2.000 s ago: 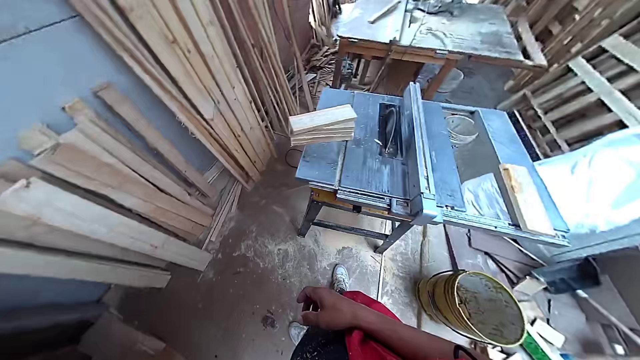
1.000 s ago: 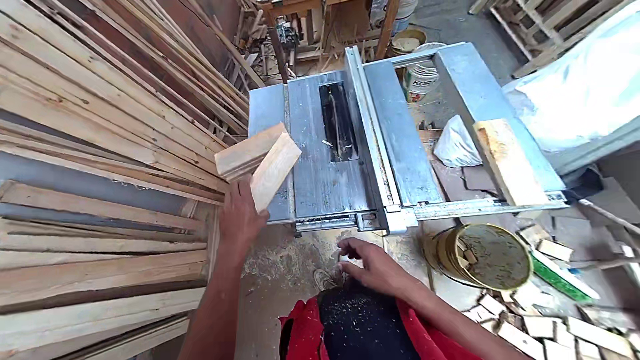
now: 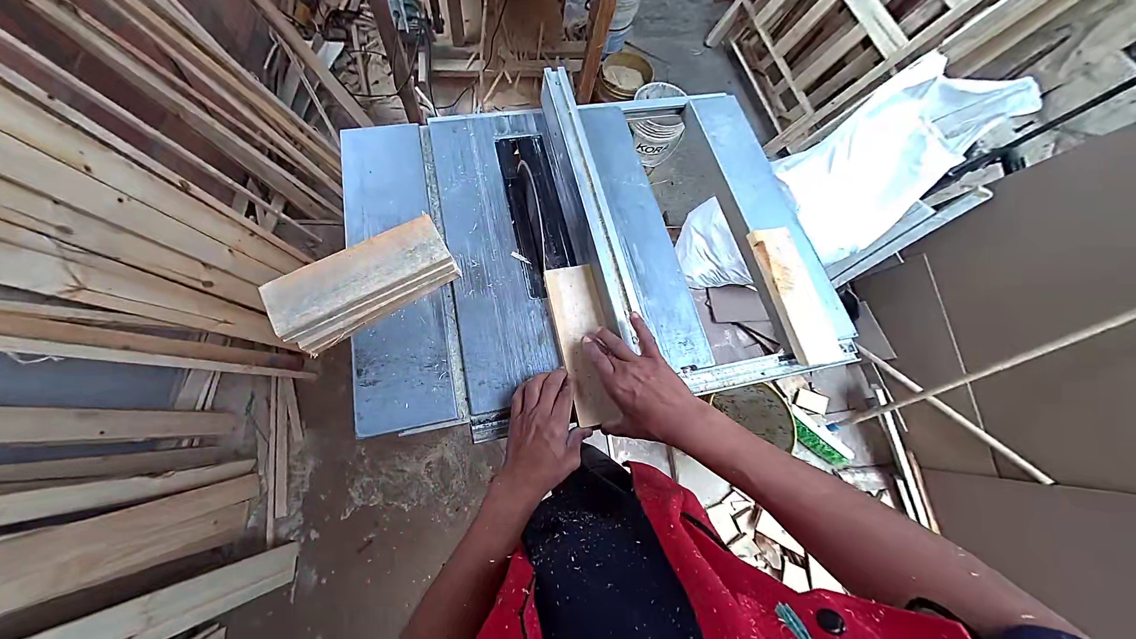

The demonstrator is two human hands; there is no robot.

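A short wooden board lies flat on the table saw, along the left side of the metal rip fence. Its far end is close to the saw blade in the dark throat plate. My left hand grips the board's near left edge at the front of the saw. My right hand presses on the board's right side, with a finger against the fence. A stack of short boards sits on the saw's left side, overhanging its edge.
Long planks lean at the left, with more boards below. A wood block rests on the right rail. Beyond it lies a white sheet. A bucket and wood offcuts are below right.
My left hand has moved right, from the board stack to the board by the fence. My right hand has come forward onto that board, which did not lie there before.
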